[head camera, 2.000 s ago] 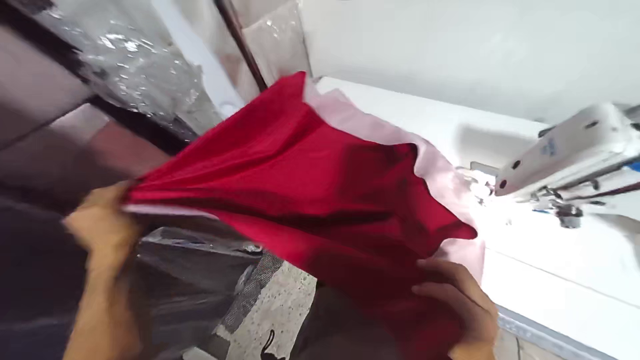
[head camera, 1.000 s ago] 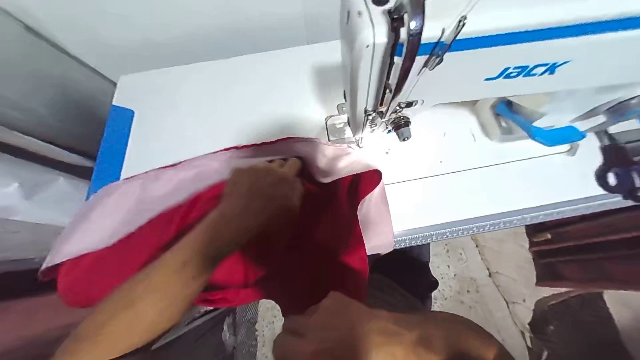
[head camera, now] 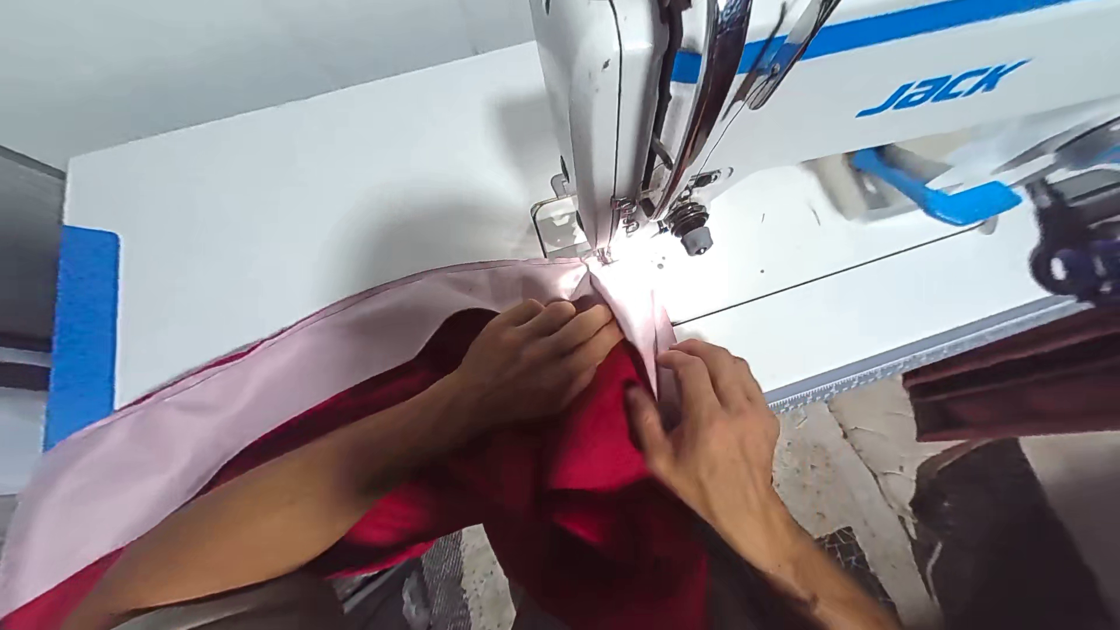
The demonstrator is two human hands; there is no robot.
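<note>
A red fabric piece (head camera: pixel 604 429) with a pale pink strip (head camera: pixel 289 367) along its edge lies over the front of a white sewing machine table. The strip's seamed edge reaches the lit needle area of the Jack sewing machine (head camera: pixel 599 131). My left hand (head camera: pixel 542 359) presses on the fabric just in front of the presser foot, its fingers bunched on the pink strip. To its right, my right hand (head camera: pixel 709 411) pinches the folded pink edge between thumb and fingers. Glare hides the needle tip.
A blue lever (head camera: pixel 936 192) sticks out under the machine arm. A measuring tape (head camera: pixel 927 354) runs along the table's front edge. Dark objects and maroon cloth (head camera: pixel 1006 376) are at the right, below the table. A wall stands behind.
Two seconds ago the red fabric was stretched between both hands, left of the machine. Now it lies at the needle area with both hands close together. The view has turned toward the machine.
</note>
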